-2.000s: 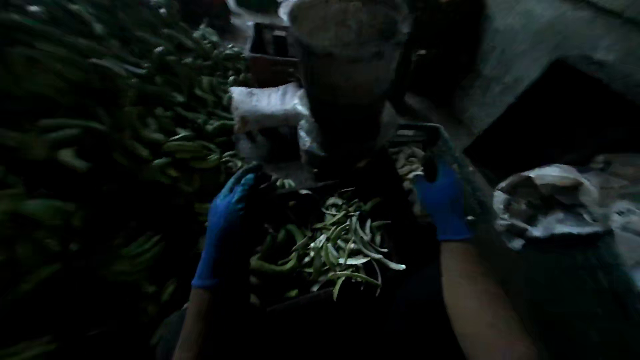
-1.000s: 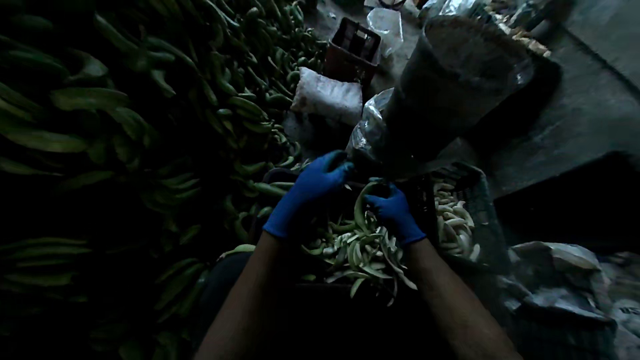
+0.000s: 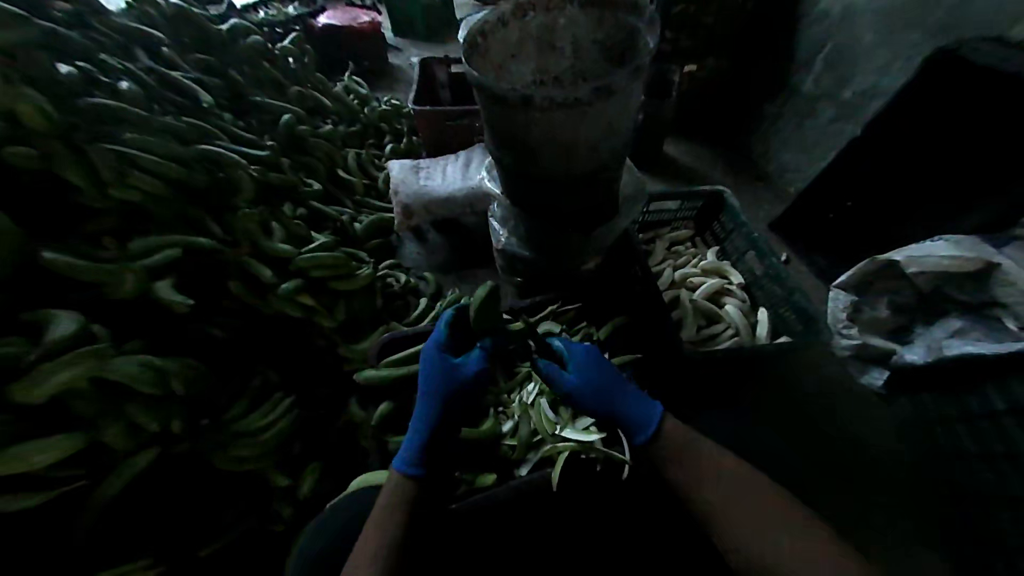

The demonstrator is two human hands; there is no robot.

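Observation:
My left hand (image 3: 452,376), in a blue glove, is closed around a green plantain (image 3: 485,308) that stands roughly upright out of its grip. Just to the right, my right hand (image 3: 596,388), gloved the same way, has its fingers curled near the plantain; whether it holds a small tool is too dark to tell. Below both hands lies a heap of green and pale peels (image 3: 552,432) in a dark container. Several unpeeled plantains (image 3: 392,374) lie at its left side. Peeled pale plantains (image 3: 712,296) fill part of a crate on the right.
A large pile of green plantains (image 3: 184,200) covers the left. Ahead stands a tall plastic-lined bucket (image 3: 556,104) beside a whitish sack (image 3: 440,188), with a reddish crate (image 3: 448,120) behind. The dark green crate (image 3: 756,248) is at right, and an opened white sack (image 3: 920,296) lies farther right.
Two seconds ago my hands were wide apart; now they are close together over the peels, with a green plantain in the left. The view has shifted between frames.

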